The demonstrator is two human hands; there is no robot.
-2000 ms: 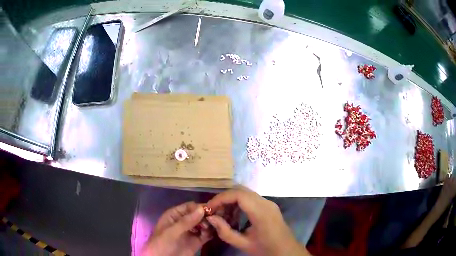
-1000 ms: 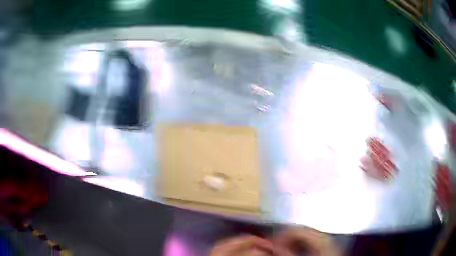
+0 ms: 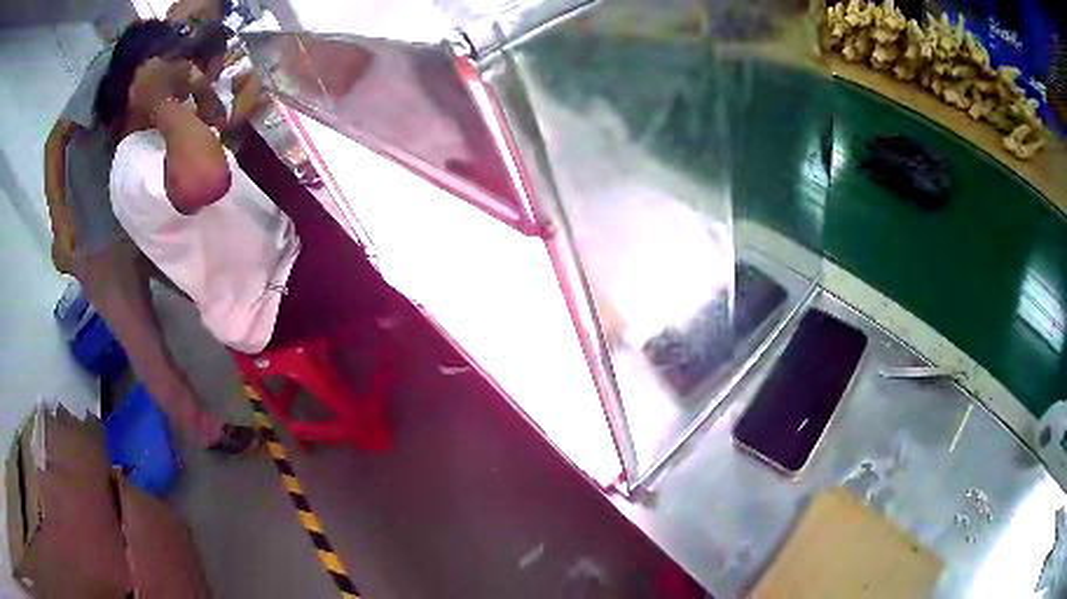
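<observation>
Neither of my hands is in the picture. The tan cardboard pad (image 3: pixel 852 555) lies at the bottom right on the shiny metal table, cut off by the lower edge; the white glue cap is out of view. Small separate white bits (image 3: pixel 973 513) lie to the right of the pad. A black smartphone (image 3: pixel 804 392) lies above the pad. A thin pale stick (image 3: pixel 961 428) and a grey metal strip (image 3: pixel 920 373) lie near the table's far edge. Part of a white glue bottle (image 3: pixel 1055 431) shows at the right rim.
A clear upright panel (image 3: pixel 655 257) stands left of the smartphone. Beyond the table is a green belt (image 3: pixel 936 257) with a black bundle (image 3: pixel 907 170) and tan bundles (image 3: pixel 924 59). At left a person (image 3: pixel 205 222) sits on a red stool (image 3: pixel 322 392), another beside. Cardboard boxes (image 3: pixel 105 515) stand lower left.
The view has swung left. Both hands, the red heaps and the wide white heap have left the picture. The pad and smartphone now show at the right; seated people and floor have come into view.
</observation>
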